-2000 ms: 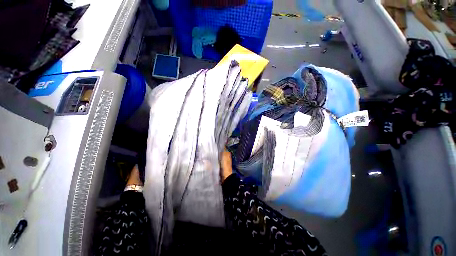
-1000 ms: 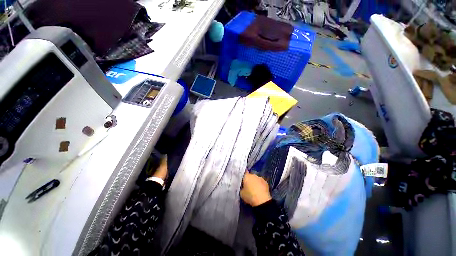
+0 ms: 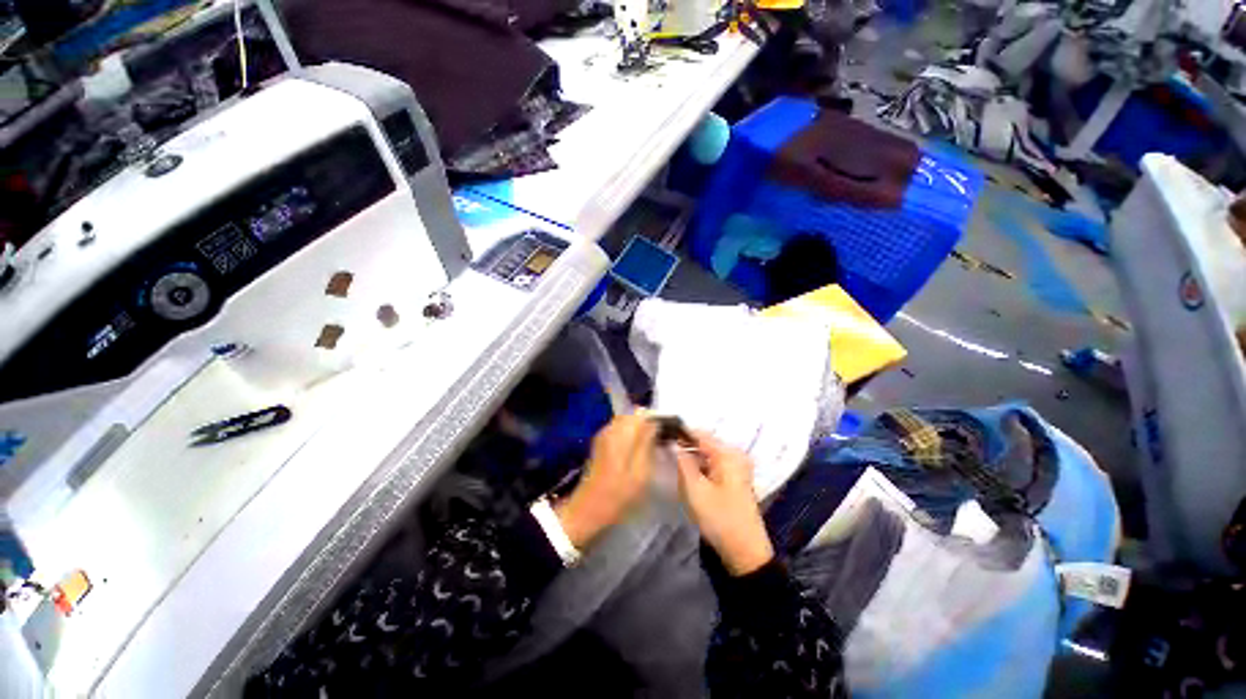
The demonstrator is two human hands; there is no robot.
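Observation:
My left hand (image 3: 614, 478) and my right hand (image 3: 724, 503) are close together over my lap. Their fingers pinch the edge of a thin greyish fabric piece (image 3: 618, 580), with a small dark bit between the fingertips. The pale striped cut panels (image 3: 745, 382) lie just beyond my hands. A bundle of cut pieces (image 3: 943, 587), with light blue and dark layers, is to the right, with a checked tie strip (image 3: 913, 437) and a white ticket (image 3: 1095, 585).
The white sewing machine (image 3: 205, 260) and its table are on the left, with black thread snips (image 3: 241, 423) on the bed. A blue crate (image 3: 834, 205) and a yellow card (image 3: 845, 332) are ahead. Another white table (image 3: 1175, 301) stands at the right.
My hands have come together from the two sides of the striped panels and now hold a fabric edge. The panels are folded or lowered beyond them. The view has swung left, showing more of the machine.

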